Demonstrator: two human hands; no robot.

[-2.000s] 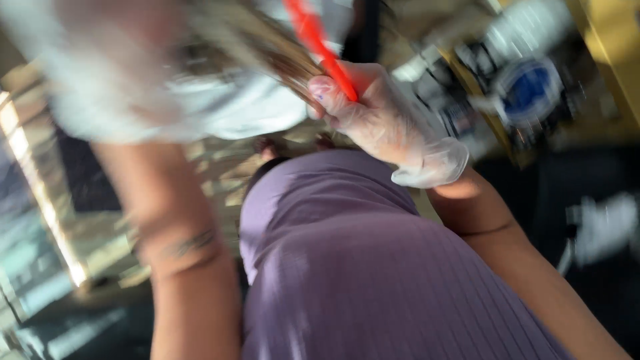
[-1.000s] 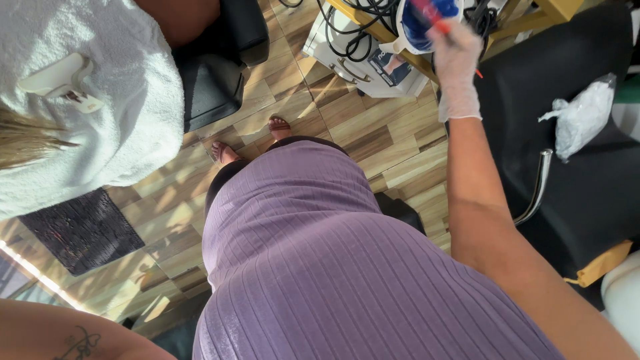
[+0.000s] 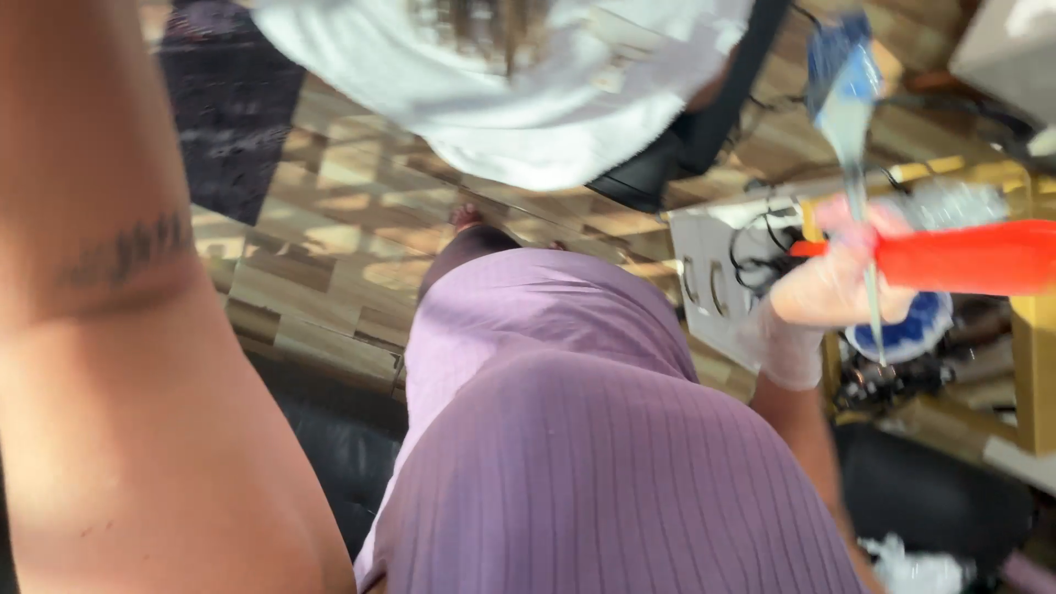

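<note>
My right hand (image 3: 841,280), in a clear disposable glove, is raised at the right. It grips the handle of a tint brush (image 3: 858,157) whose bristles carry blue paste and point up. A red comb (image 3: 965,257) is held in the same hand and sticks out to the right. Behind the hand a bowl of blue paste (image 3: 903,330) partly shows. My left forearm, with a tattoo, fills the left side; its hand is out of frame. At the top, a seated person's hair (image 3: 495,33) hangs over a white towel (image 3: 528,124), with a pale clip (image 3: 619,37) lying on the towel.
A yellow-framed trolley (image 3: 1035,363) with cables and a white drawer unit (image 3: 714,272) stands at the right. A black chair (image 3: 932,495) holds crumpled clear plastic (image 3: 916,565). A dark mat (image 3: 227,107) lies on the wood-look floor (image 3: 322,289) at the left.
My right hand has come away from the bowl of blue paste and now holds up the loaded brush with the red comb. The view has swung round, and my left hand has left the frame since two seconds ago.
</note>
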